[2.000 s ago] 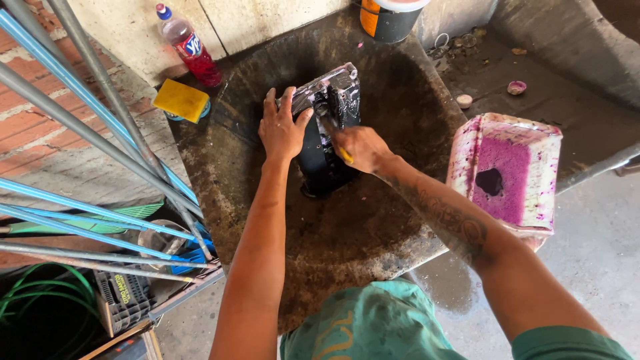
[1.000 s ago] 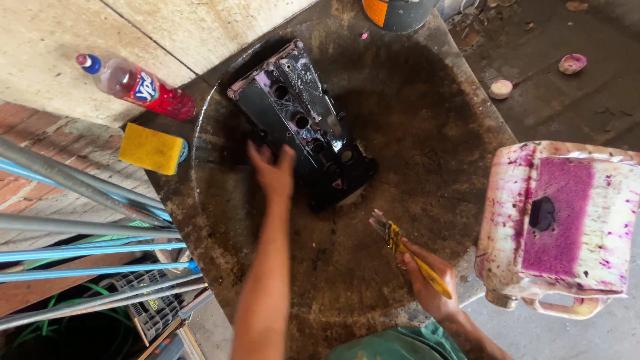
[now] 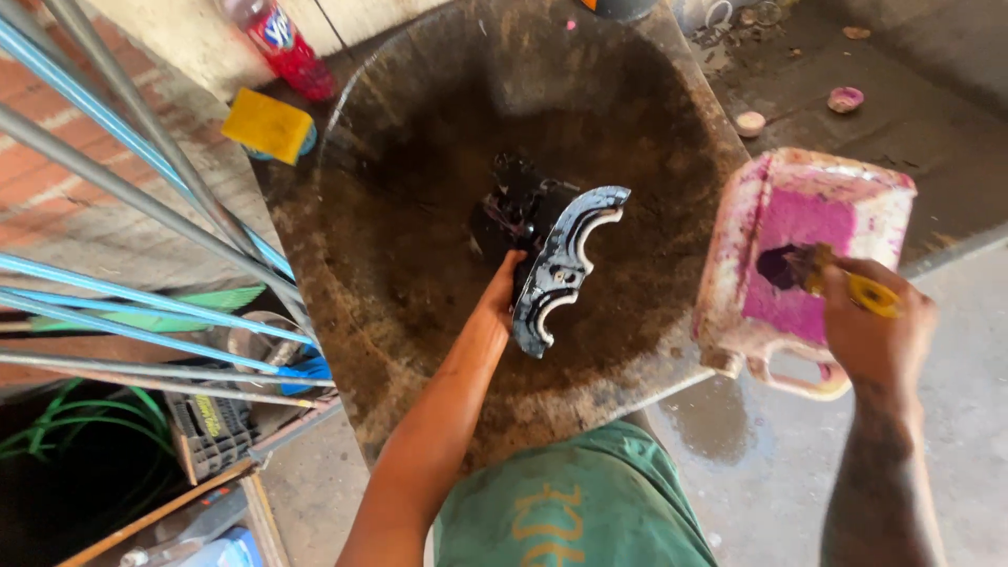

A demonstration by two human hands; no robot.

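My left hand (image 3: 512, 285) grips a black engine valve cover (image 3: 561, 260), tilted so that its end with two curved cutouts faces up; much of the hand is hidden behind it. It is over a round, stained basin (image 3: 378, 315). At the right, my right hand (image 3: 878, 323) is closed on a paintbrush with a yellow handle (image 3: 870, 295). The bristles are at the dark opening in a pink-stained white plastic jug (image 3: 795, 236) lying on its side. Whether they touch the liquid inside, I cannot tell.
A bottle of red liquid (image 3: 291, 51) and a yellow sponge (image 3: 268, 126) are on the basin's left rim. Blue and grey poles (image 3: 142, 181) lean at the left, above a crate (image 3: 213, 417). Two small caps (image 3: 845, 99) lie in the trough at right.
My right hand has moved with the brush from over the basin to the jug's opening. My left hand, apart from the cover one second ago, now holds it, and the cover has been turned.
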